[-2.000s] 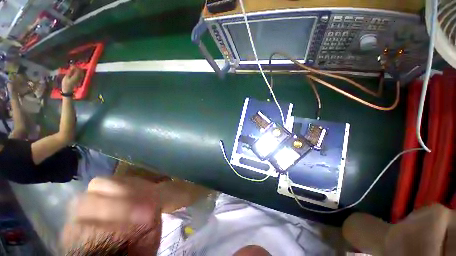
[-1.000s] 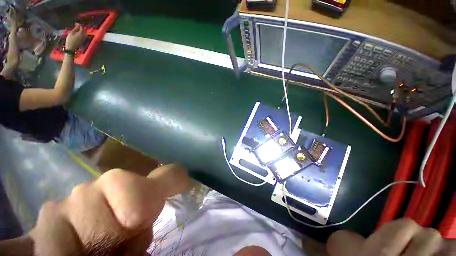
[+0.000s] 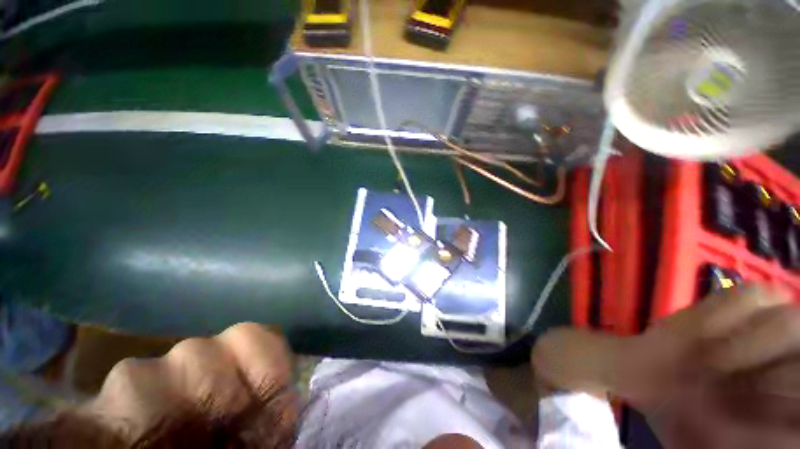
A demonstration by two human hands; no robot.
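Note:
Two dark handheld devices, the left one (image 3: pixel 400 258) and the right one (image 3: pixel 432 274), lie aslant side by side across two blue plates, the left plate (image 3: pixel 368 215) and the right plate (image 3: pixel 482 294). Their white labels glare. White USB leads (image 3: pixel 330 288) run by the plates; whether they are plugged in is unclear. My left hand (image 3: pixel 197 386) is a closed fist at the bottom left, away from the devices, with nothing visible in it. My right hand (image 3: pixel 702 373) is blurred at the lower right, over the near part of a red tray (image 3: pixel 671 241); its fingertips are unclear.
The tester (image 3: pixel 403 101) stands behind the plates, with copper-brown cables (image 3: pixel 500 171) and two yellow-black units (image 3: pixel 326 24) on top. A fan (image 3: pixel 710 79) is at upper right. Red slabs (image 3: pixel 607 294) stand right of the plates. Another red tray (image 3: pixel 31 123) is far left.
The view has turned right, bringing the fan and the device-filled red tray into sight. The coworker's arm has left view. My right hand has moved up to this tray. The devices still lie on the plates.

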